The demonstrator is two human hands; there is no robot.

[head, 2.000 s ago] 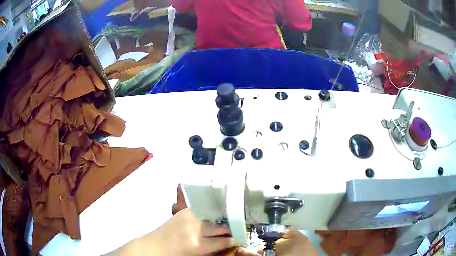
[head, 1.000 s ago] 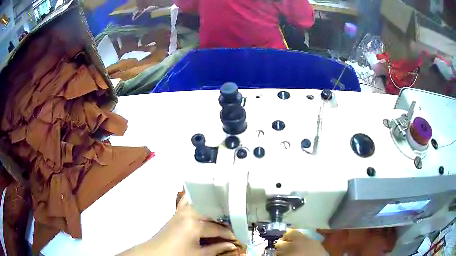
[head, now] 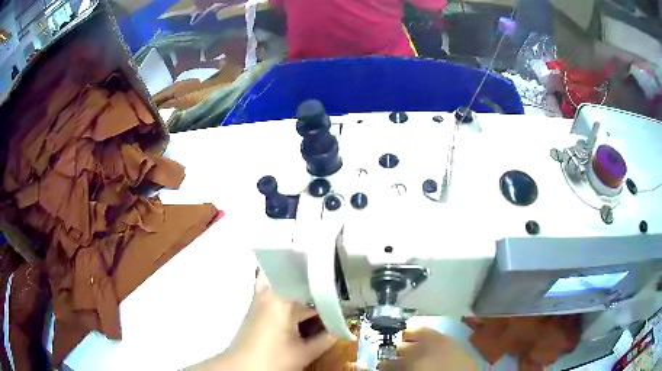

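The white sewing machine head (head: 435, 217) fills the middle of the view. My left hand (head: 279, 337) lies at the bottom, left of the needle area (head: 386, 340), with its fingers spread over rust-brown fabric (head: 335, 356) that shows between and beside them. My right hand (head: 435, 351) is at the bottom edge, just right of the needle area, partly under the head and cut off by the frame. Its fingertips point toward the needle; whether they hold fabric cannot be seen. The needle tip is hidden.
An open carton (head: 138, 72) at left spills rust-brown pieces (head: 80, 188) over a larger panel (head: 163, 235). More rust-brown cloth (head: 526, 340) lies right of the needle. A control panel (head: 573, 279) is at front right. Behind are a blue bin (head: 377, 87) and a person in red.
The machine appears slightly higher and further left in view. My left fingers have shifted beside the needle, and the fabric under them shows more. My right hand remains close to the needle.
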